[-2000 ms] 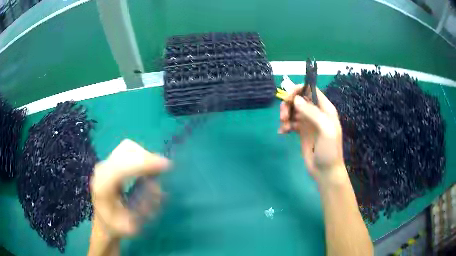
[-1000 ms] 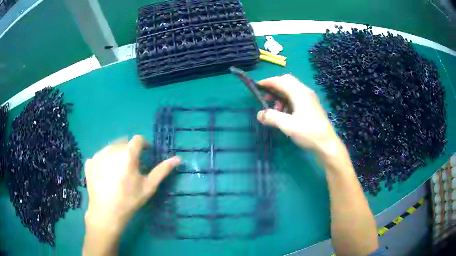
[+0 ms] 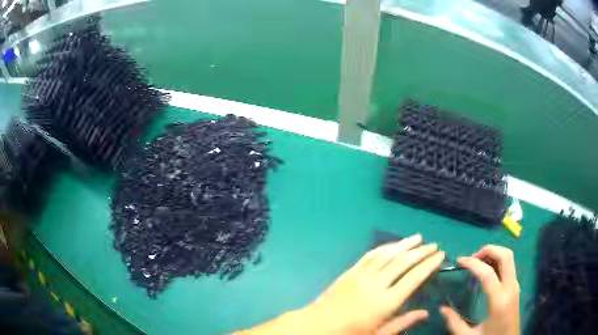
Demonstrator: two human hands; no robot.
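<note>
My left hand point(image 3: 387, 281) is at the lower middle right, back up, fingers stretched over a dark blurred moulded frame point(image 3: 462, 291). The frame shows only in part between and below my hands; what is under my left fingers is hidden. My right hand point(image 3: 492, 284) is just right of it, thumb and fingers bent around a thin dark tool with a pale edge that looks like the side cutters point(image 3: 450, 267). Its jaws point toward my left fingers. Whether they touch the frame is unclear.
A pile of small flat parts point(image 3: 197, 196) lies left of centre. Emptied frames point(image 3: 92, 98) stand spiky at far left. The stack of uncut frames point(image 3: 449, 163), yellow handles point(image 3: 512, 226) and white item point(image 3: 515, 211) are back right. Another dark pile point(image 3: 567, 281) is at right.
The view has turned left, so the bench contents appear farther right and more of the left end shows. My hands have come close together over the frame, which is now mostly covered.
</note>
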